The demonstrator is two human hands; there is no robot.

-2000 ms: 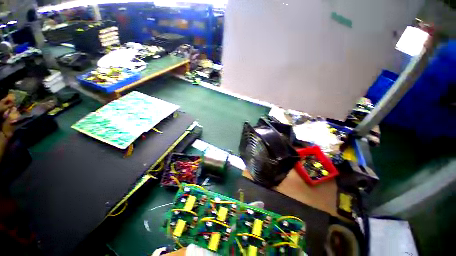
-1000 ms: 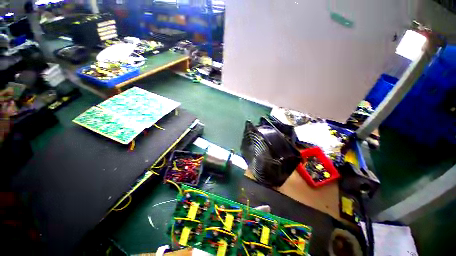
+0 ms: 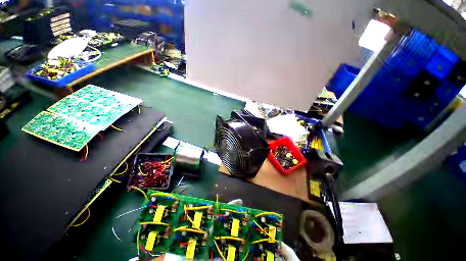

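A green PCB panel [image 3: 209, 227] with yellow transformers and yellow, red and blue wires lies across the bottom centre, component face up, its near side cut off by the picture's edge. My left hand [image 3: 171, 257] shows only as a pale sliver over the panel's near edge. My right hand, in a white glove [image 3: 288, 252], shows as a small part at the panel's lower right corner. Both seem to hold the panel, but most of each hand is out of the picture. A pale tip [image 3: 235, 202] shows at the panel's far edge.
Beyond the panel are a wire tray [image 3: 150, 172], a solder spool [image 3: 189, 155], a black fan [image 3: 240, 145] and a red bin [image 3: 287, 155]. Pale green boards [image 3: 84, 114] lie on a black sheet [image 3: 36, 178] at left. A round ring [image 3: 317, 229] and white paper [image 3: 365, 222] are at right.
The whole view has turned right, so the bench things sit further left in the picture. A bit of white glove has appeared at the panel's right corner.
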